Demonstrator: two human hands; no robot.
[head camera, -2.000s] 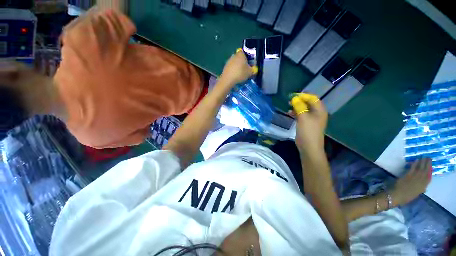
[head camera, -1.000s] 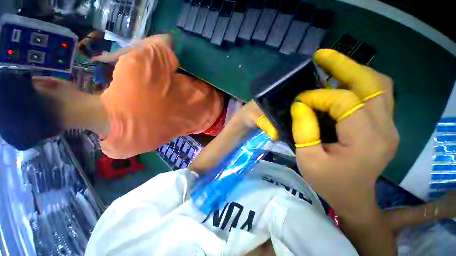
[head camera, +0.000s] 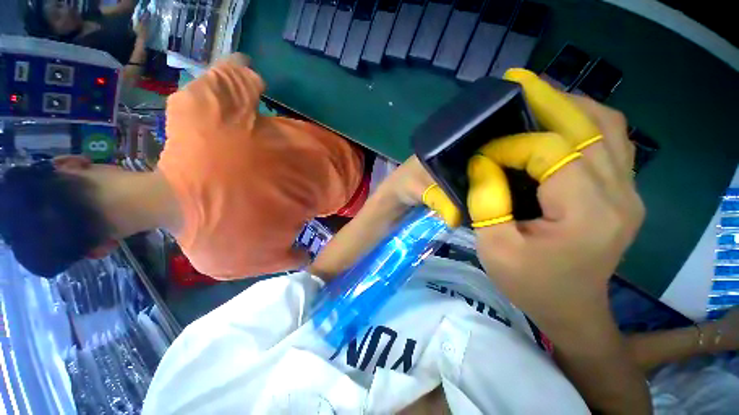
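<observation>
A dark electronic device (head camera: 466, 130) with a glossy black face is held up close to the camera. My right hand (head camera: 567, 194) grips it with fingers in yellow finger cots bent against its black face. My left hand (head camera: 409, 190) is behind the device's lower left edge, partly hidden by it, with one yellow cot showing. A shiny clear-blue protective film (head camera: 381, 275) hangs from my left hand over the lap of the white shirt. Whether my left fingers also touch the device is hidden.
More devices (head camera: 401, 31) lie in a row on the green bench (head camera: 348, 93); several others lie behind my right hand. A person in orange (head camera: 235, 178) sits at left, near a blue control box (head camera: 57, 85). At right are blue label rows (head camera: 725, 251) and another person's forearm (head camera: 668, 348).
Two seconds ago my hands were apart over the bench, my right hand empty. Now both are together at a device raised near the camera. Since one second ago the device has tilted slightly.
</observation>
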